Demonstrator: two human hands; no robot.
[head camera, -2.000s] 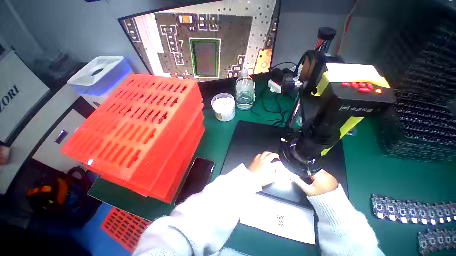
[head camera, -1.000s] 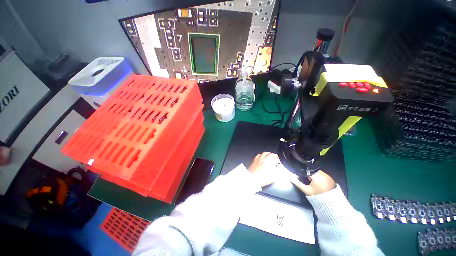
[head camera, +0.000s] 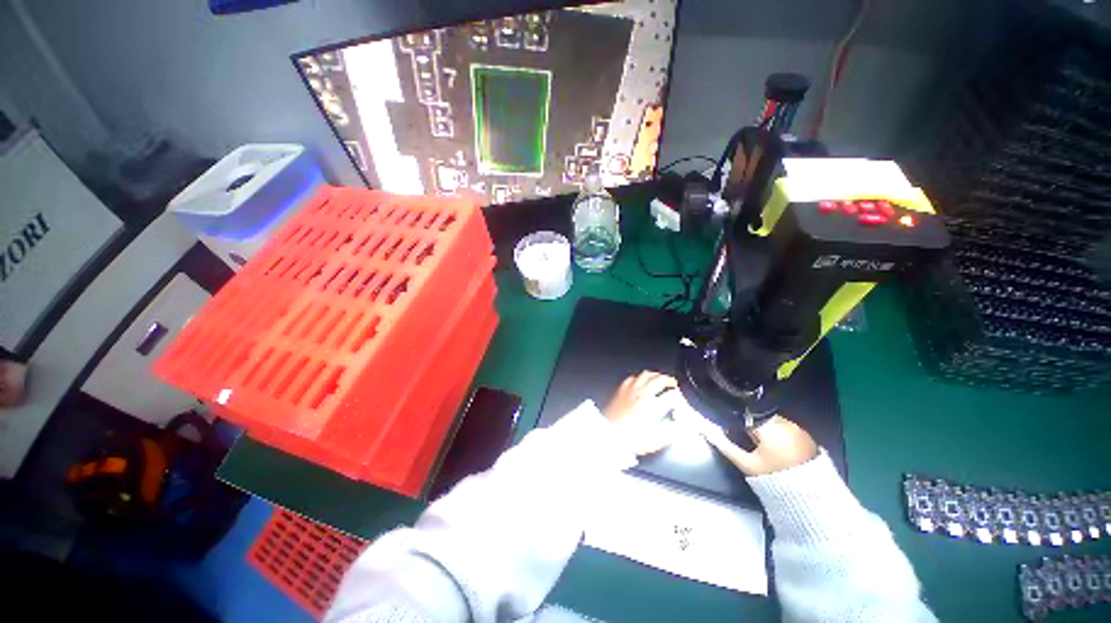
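My left hand (head camera: 642, 414) and my right hand (head camera: 780, 445) are close together under the black microscope (head camera: 780, 310), over the black mat (head camera: 609, 335). The fingers of both hands point in toward the bright light below the lens. What they hold is washed out by glare and cannot be made out. The monitor (head camera: 512, 116) at the back shows a magnified board with a dark green-edged rectangular chip and small parts around it. A white printed sheet (head camera: 682, 532) lies at the mat's front edge.
Red slotted trays (head camera: 341, 323) are stacked at left, with a phone (head camera: 481, 438) beside them. A white-filled cup (head camera: 543, 264) and a clear bottle (head camera: 596, 229) stand behind the mat. Module rows (head camera: 1011, 510) lie at right. Black trays (head camera: 1023, 280) are stacked at far right.
The magnified board on the monitor has shifted and tilted slightly, with the chip now a little further right and higher. Both hands stay in nearly the same place.
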